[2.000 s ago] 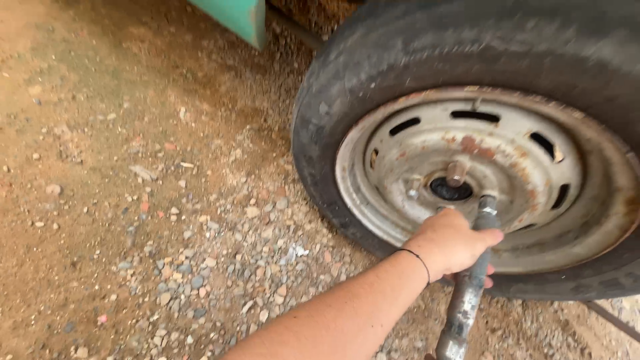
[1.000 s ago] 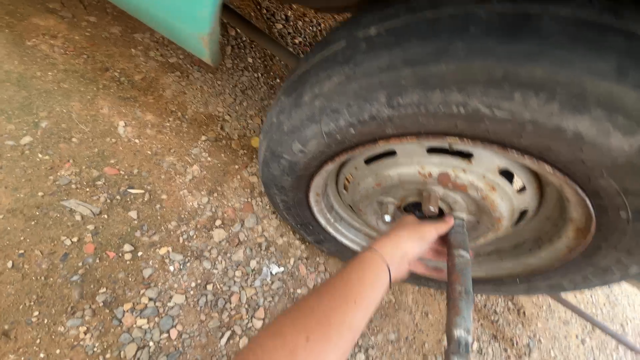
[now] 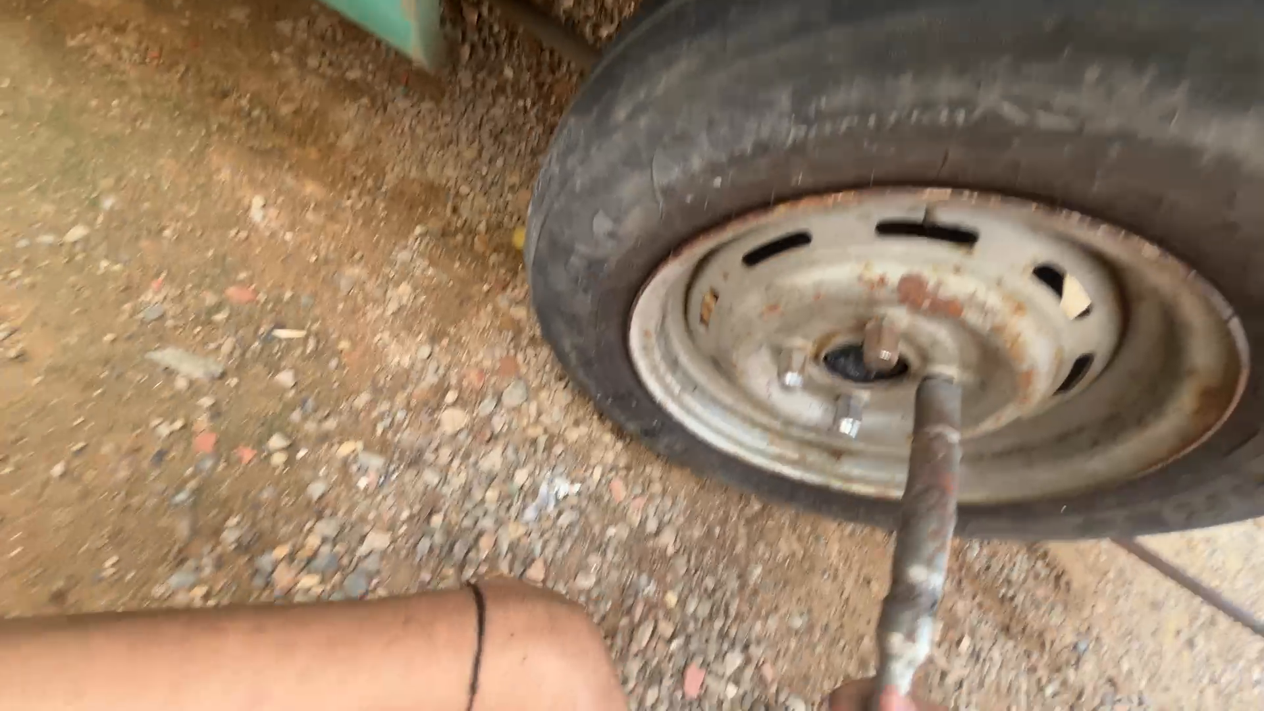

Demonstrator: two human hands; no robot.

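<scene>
A steel wheel rim (image 3: 1027,464) with rust spots fills the right half, inside a worn black tire (image 3: 612,257). The far end of a worn metal lug wrench (image 3: 923,533) meets the rim just right of the dark hub hole (image 3: 849,363). At the bottom edge, my right hand (image 3: 874,697) is around the wrench's near end, only partly in view. My left hand (image 3: 558,647), with a thin black band at the wrist, is low and left of the wrench, apart from it; its fingers are out of view. Lug nuts (image 3: 849,417) show beside the hub.
Gravel and packed dirt (image 3: 326,395) lie left of and below the tire. A green painted panel edge (image 3: 395,25) is at the top, with a dark bar (image 3: 553,35) beside it. Another thin dark bar (image 3: 1185,583) lies on the ground at lower right.
My left hand was at the wrench's wheel end near the hub in both earlier frames; now it is off it, lower and to the left. The wrench end remains at the rim.
</scene>
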